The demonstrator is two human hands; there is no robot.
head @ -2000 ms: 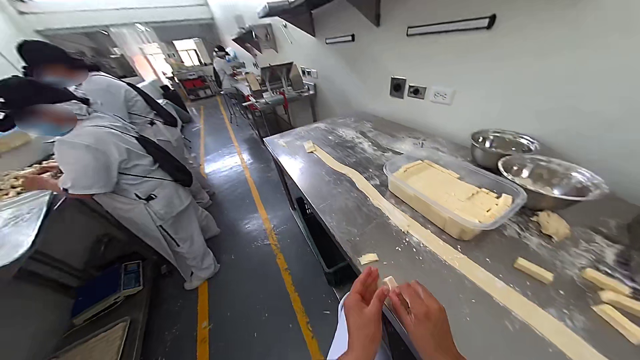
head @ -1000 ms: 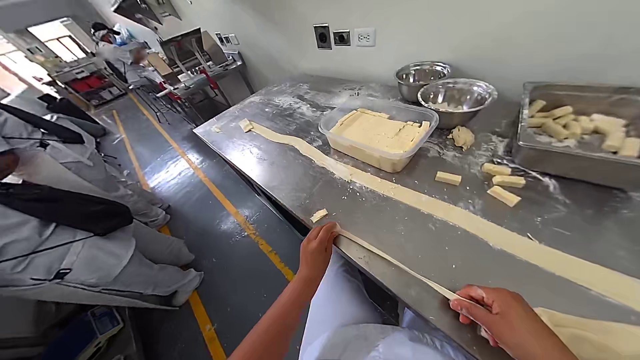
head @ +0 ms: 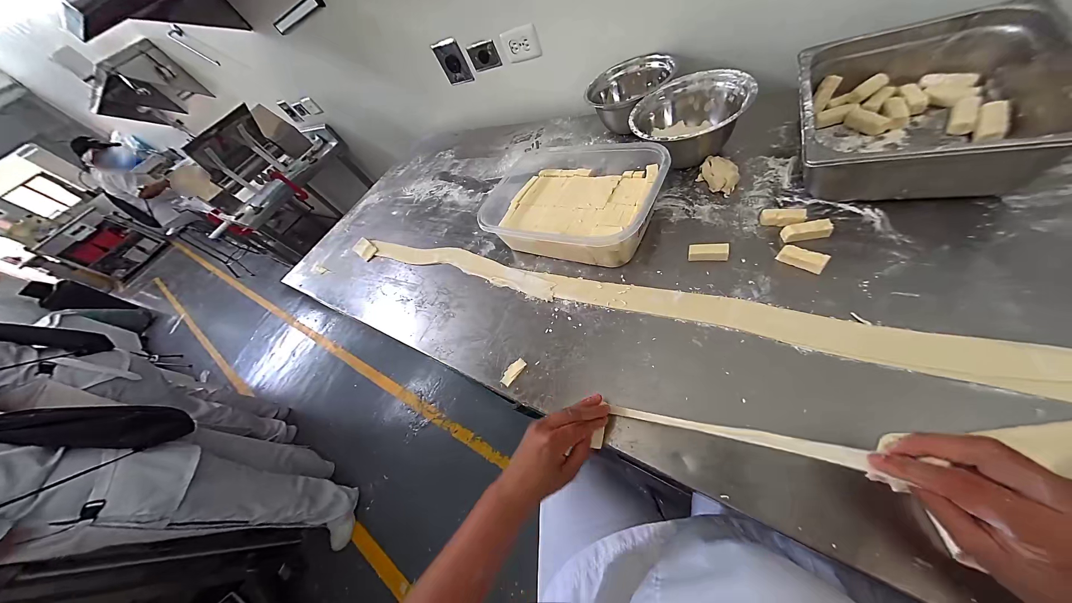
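Observation:
Near the front edge of the steel table, my left hand (head: 557, 444) holds one end of a thin dough strip (head: 737, 433), with a pale block partly showing under its fingers. At the lower right, my right hand (head: 984, 494) grips the strip's other part, beside a wider sheet of dough (head: 1034, 444). Behind both hands a long flat dough band (head: 712, 311) runs across the table, with a small pale block (head: 366, 249) at its far left end. A loose pale piece (head: 513, 372) lies left of my left hand.
A plastic tub (head: 578, 209) of pale blocks stands behind the band. Behind are two steel bowls (head: 693, 117), a dough lump (head: 719, 175), several loose blocks (head: 806, 230) and a steel pan (head: 930, 172) of blocks. People in white clothes (head: 209, 469) are at left, another person (head: 126, 180) farther off.
Two seconds ago my hands were close together at the table's front edge. They are now apart with the thin dough strip between them. The view has turned right.

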